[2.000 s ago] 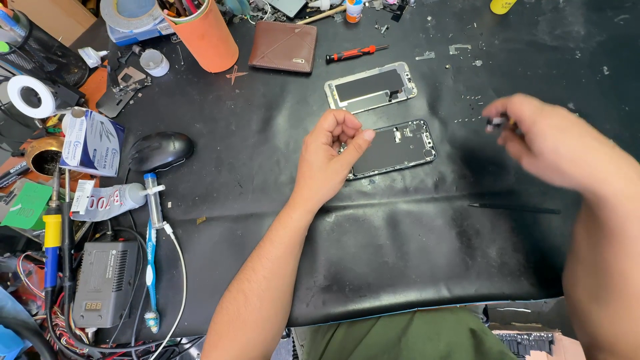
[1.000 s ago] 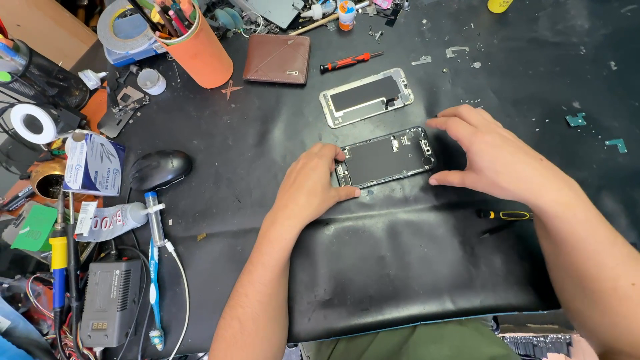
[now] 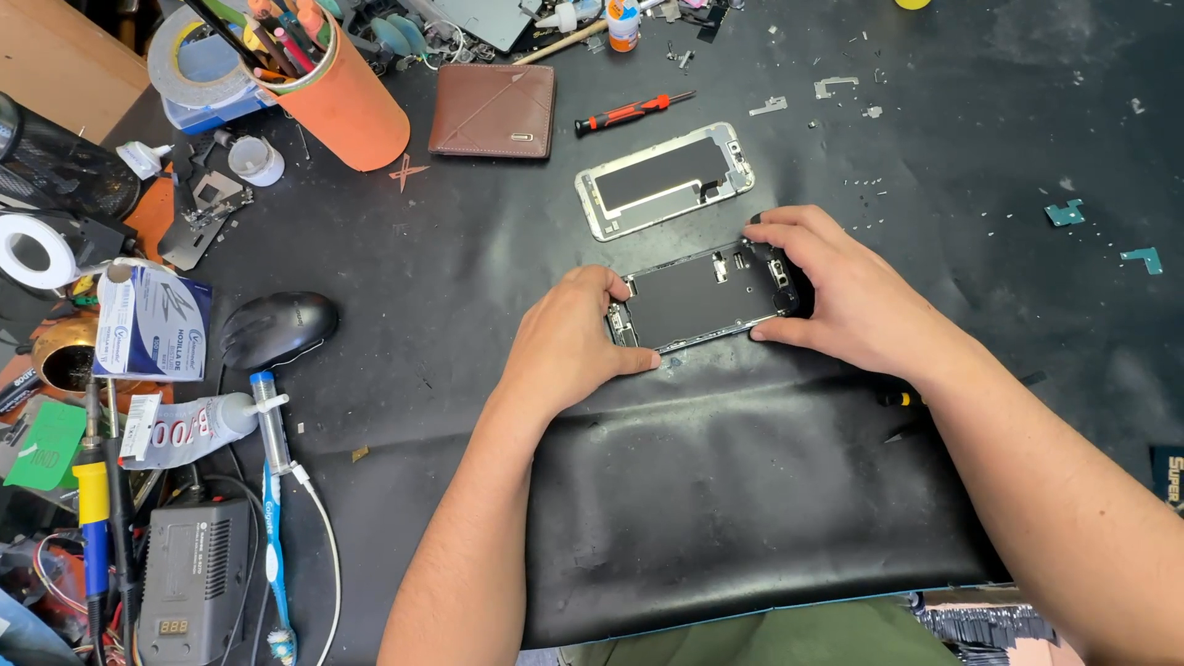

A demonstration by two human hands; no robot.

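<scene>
A smartphone frame with its inner side up (image 3: 698, 301) lies between my hands on the black mat. My left hand (image 3: 578, 338) grips its left end, thumb on the near edge and fingers at the far corner. My right hand (image 3: 832, 277) holds the right end between thumb and fingers; a small dark part shows by that end, partly hidden by the fingers. Just beyond lies a phone display panel (image 3: 664, 181), back side up, apart from the frame. A red and black screwdriver (image 3: 634, 113) rests behind the panel.
A brown wallet (image 3: 493, 111) and an orange pen cup (image 3: 347, 102) stand at the back. On the left are a computer mouse (image 3: 279, 330), a toothbrush (image 3: 274, 555), a soldering iron (image 3: 93, 509) and its station (image 3: 192, 573). Small metal pieces (image 3: 835, 86) and teal shields (image 3: 1065, 214) lie right.
My right hand, away to the right two seconds ago with a small dark thing, came to the frame's right end and is now closer around it. My left hand stays at the left end.
</scene>
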